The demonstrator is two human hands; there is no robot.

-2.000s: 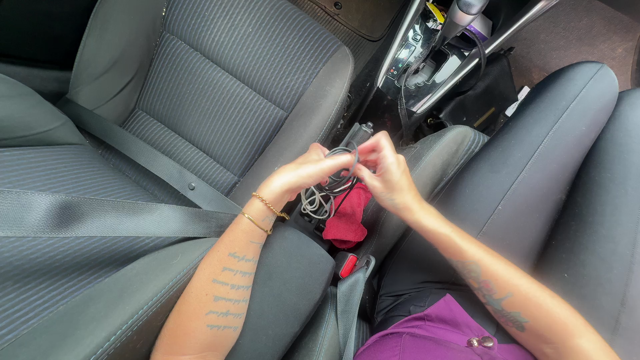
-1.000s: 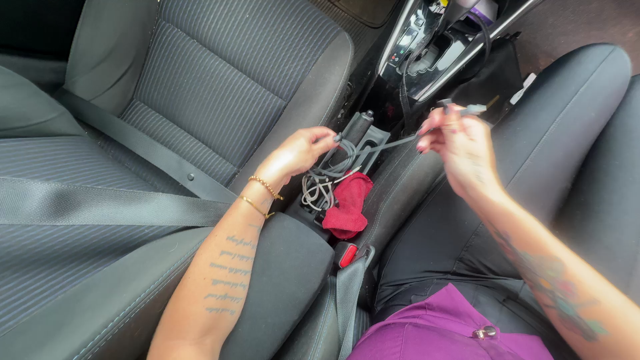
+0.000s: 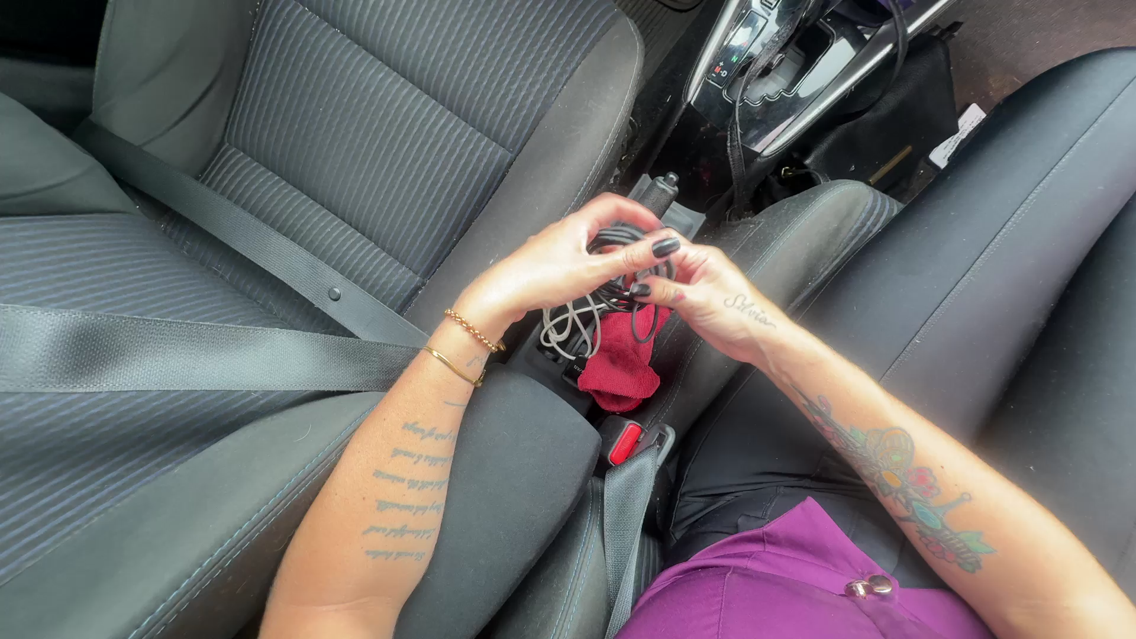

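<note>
Above the centre console, my left hand [image 3: 577, 257] grips a coiled black cable [image 3: 621, 238] between thumb and fingers. My right hand [image 3: 706, 288] meets it from the right, its thumb and fingers pinching the same coil. Beneath the hands lie a loosely looped white cable [image 3: 568, 330] and a crumpled red cloth [image 3: 619, 368]. Just beyond the fingers a black car charger plug [image 3: 659, 191] points up and away from the console. Whether the coil joins that plug is hidden by my hands.
The red seat belt buckle [image 3: 625, 443] stands near the console's rear. A grey belt [image 3: 204, 351] crosses the seat on the left. Ahead is the gear selector panel [image 3: 763, 80] with a black strap; a black bag [image 3: 896, 133] lies on the floor to its right.
One second ago my hands were apart with a length of black cable stretched between them. My right hand has come back left to my left hand, and the cable is now bunched in a coil.
</note>
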